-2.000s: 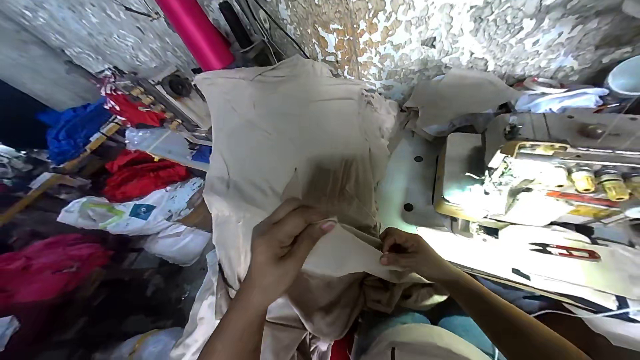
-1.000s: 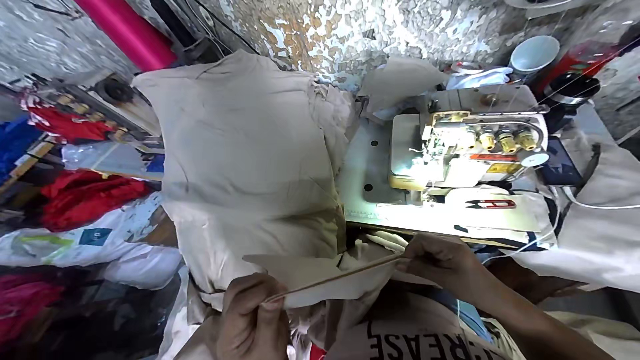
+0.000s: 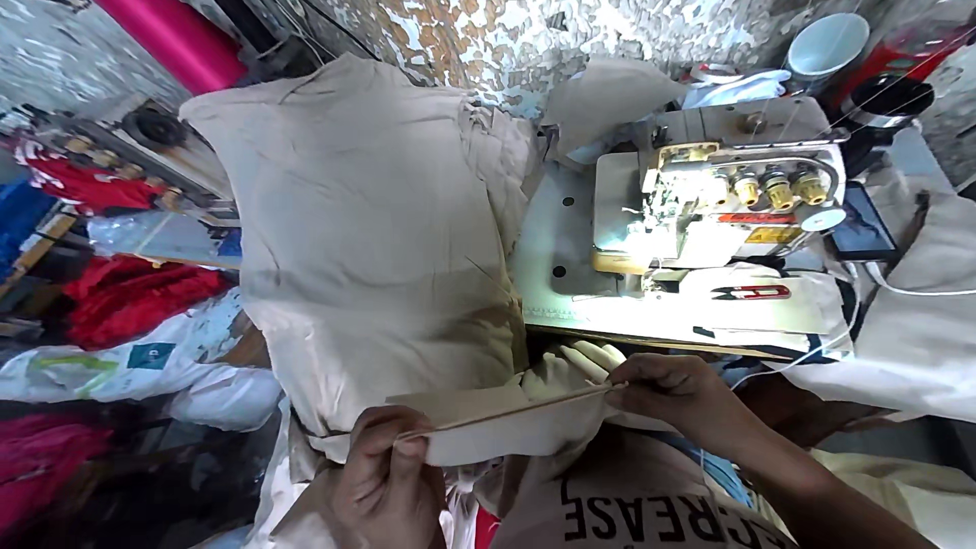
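Observation:
Between my two hands a beige fabric piece (image 3: 511, 427) is stretched along its edge, low in the view. My left hand (image 3: 393, 473) pinches its left end between thumb and fingers. At the right end, my right hand (image 3: 671, 393) grips the edge near the front of the sewing table. Behind the hands lies a large pile of beige fabric (image 3: 366, 213). To its right stands an overlock sewing machine (image 3: 732, 183) with its lamp lit. Red-handled thread snips (image 3: 751, 293) rest on the fabric-covered plate in front of the machine.
A phone (image 3: 862, 221) with a white cable lies right of the machine. Behind are a white cup (image 3: 827, 46) and beige scraps (image 3: 610, 99). At left are another sewing machine (image 3: 145, 152), red cloth (image 3: 145, 297), plastic bags (image 3: 221, 396) and a pink roll (image 3: 175, 38).
My hands have moved apart, and the fabric edge that hung loosely between them is now drawn straight. The view has swung to the right.

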